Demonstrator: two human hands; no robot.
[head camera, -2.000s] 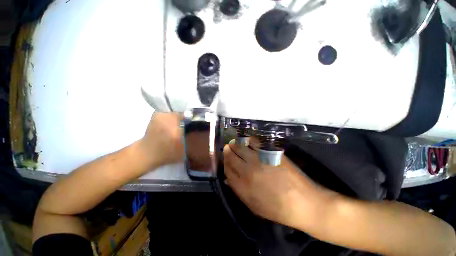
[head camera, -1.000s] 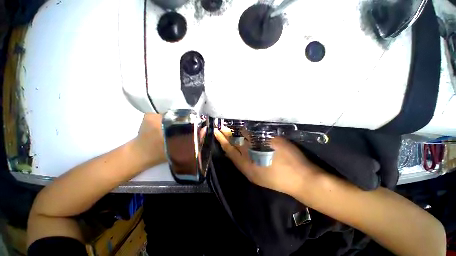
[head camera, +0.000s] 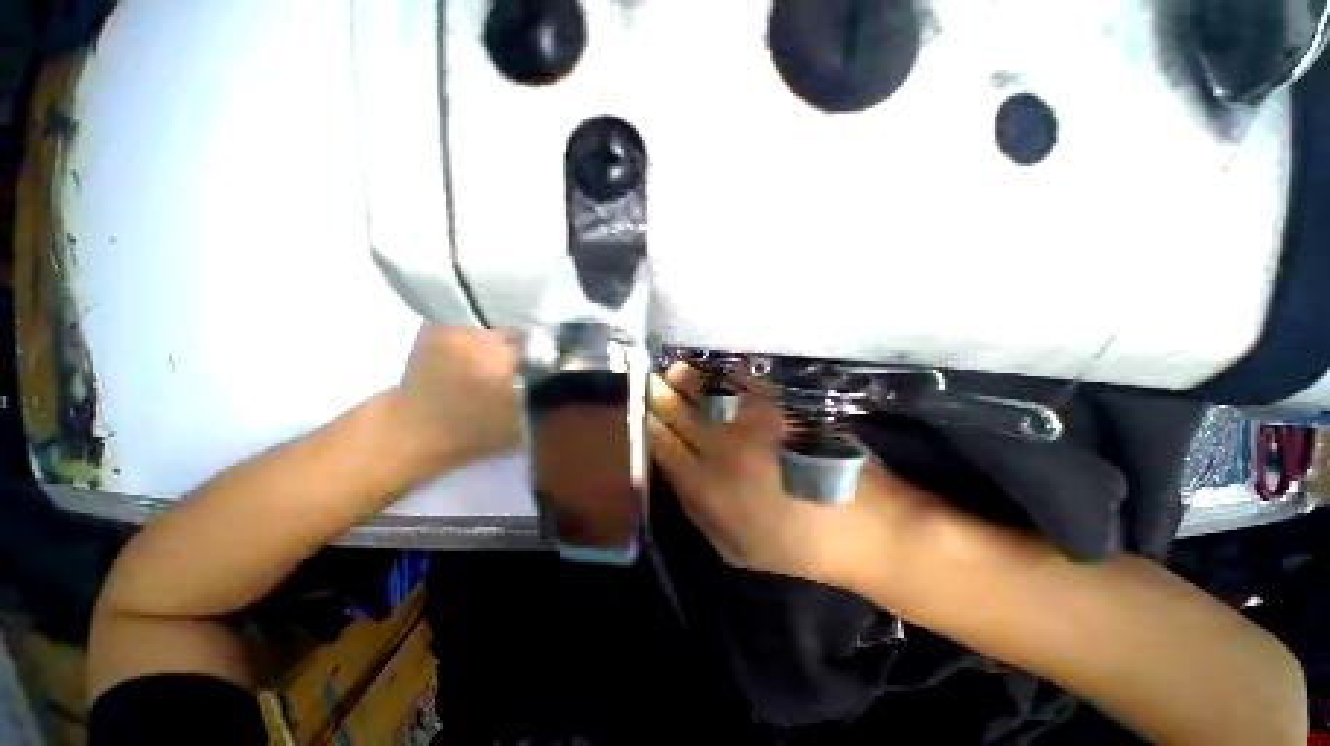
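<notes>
A black garment piece (head camera: 817, 641) lies under the right side of the sewing machine head (head camera: 875, 233) and hangs over the table's front edge. My left hand (head camera: 460, 386) is left of the shiny metal cover (head camera: 586, 466), which hides its fingers. My right hand (head camera: 759, 488) is on the cloth right of the cover, behind the thread tension assembly (head camera: 821, 469), fingers pointing towards the needle area. The needle area is hidden beneath the head, so neither hand's grip can be told.
The white table (head camera: 219, 277) has a worn left edge. Dark red loop handles (head camera: 1281, 459) lie in a recess at the right, beside a shiny clear packet (head camera: 1214, 455). Below the table at left are a tan wooden-looking box (head camera: 358, 678) and something blue.
The view has shifted, so the machine head appears larger and nearer. Both hands stay beside the shiny cover. The cloth under my right forearm has changed its folds.
</notes>
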